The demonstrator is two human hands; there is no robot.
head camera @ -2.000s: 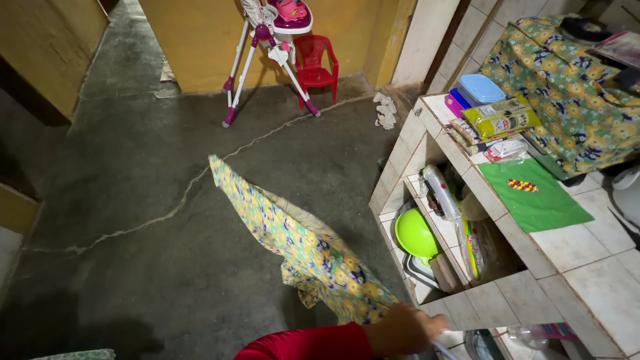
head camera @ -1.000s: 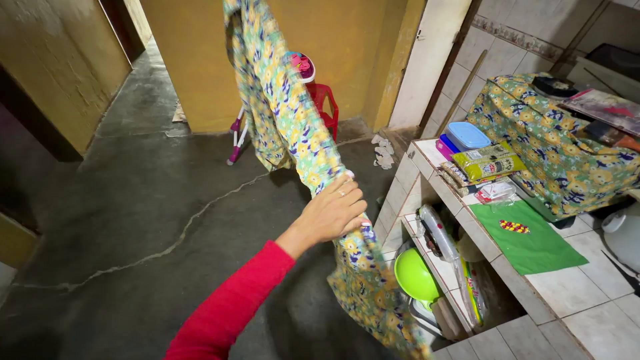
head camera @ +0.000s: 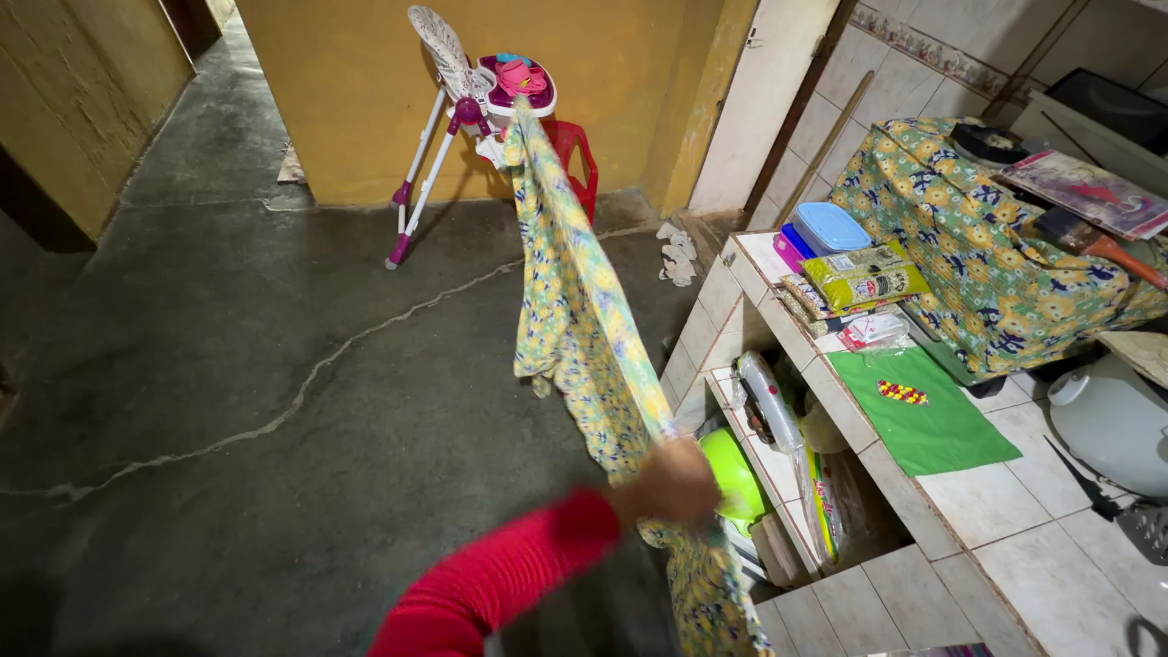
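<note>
My left hand [head camera: 677, 485], blurred below a red sleeve, is closed around a long floral cloth [head camera: 584, 319] patterned in yellow, green and blue. From the hand the cloth stretches up and away over the floor, its far tip overlapping the high chair's tray. More of it hangs below the hand, beside the tiled counter's open shelf. My right hand is not in view.
A tiled counter [head camera: 1031, 557] on the right bears a green cloth [head camera: 931, 420], food packets [head camera: 862, 278], a blue-lidded container [head camera: 829, 228] and a floral-covered object [head camera: 967, 255]. A high chair [head camera: 465, 114] and red plastic chair [head camera: 573, 151] stand by the wall.
The cloth was low over the floor, then raised high across the view, and now slants lower, with the high chair uncovered again. My left hand has moved down and right since the middle frame.
</note>
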